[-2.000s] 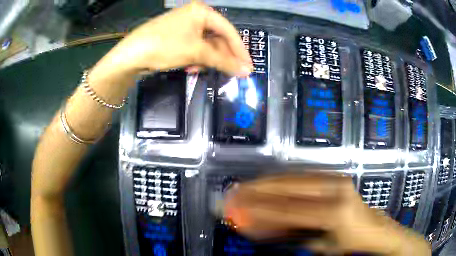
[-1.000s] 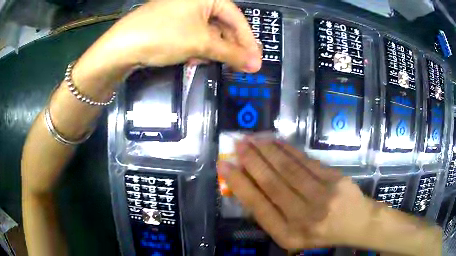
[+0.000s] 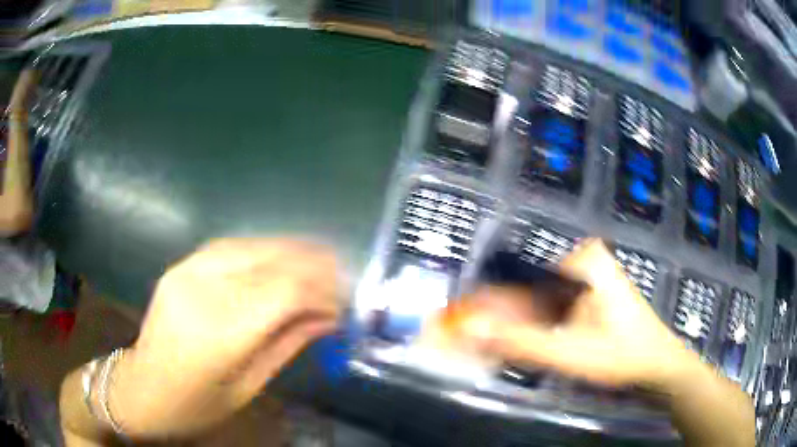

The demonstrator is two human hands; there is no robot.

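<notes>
The clear blister tray (image 3: 398, 188) holds two rows of black keypad phones. The back-left phone (image 3: 465, 113) shows no blue print; others in that row have blue-printed film (image 3: 640, 179) on their screens. My right hand (image 3: 594, 327) is over the front row, closed on a small white-and-orange smoothing card (image 3: 450, 319) and a dark block (image 3: 529, 275). The card is beside a front-left phone (image 3: 437, 223), whose screen area is bright with glare. My left hand (image 3: 249, 306) is left of the tray, fingers bent together and blurred; whether it holds anything is unclear. A blue blur is below its fingertips.
A film sheet with blue prints (image 3: 603, 44) lies behind the tray, beside a whitish bottle (image 3: 724, 83). A small blue-and-white item (image 3: 769, 153) is at the far right. Another person's arm (image 3: 17, 157) and another tray (image 3: 65, 96) are at the far left, beyond the green mat (image 3: 262, 140).
The view has swung left, so the tray appears farther right. My left hand has left the back-row phone for the tray's left side. My right hand and card are at the front-left phone.
</notes>
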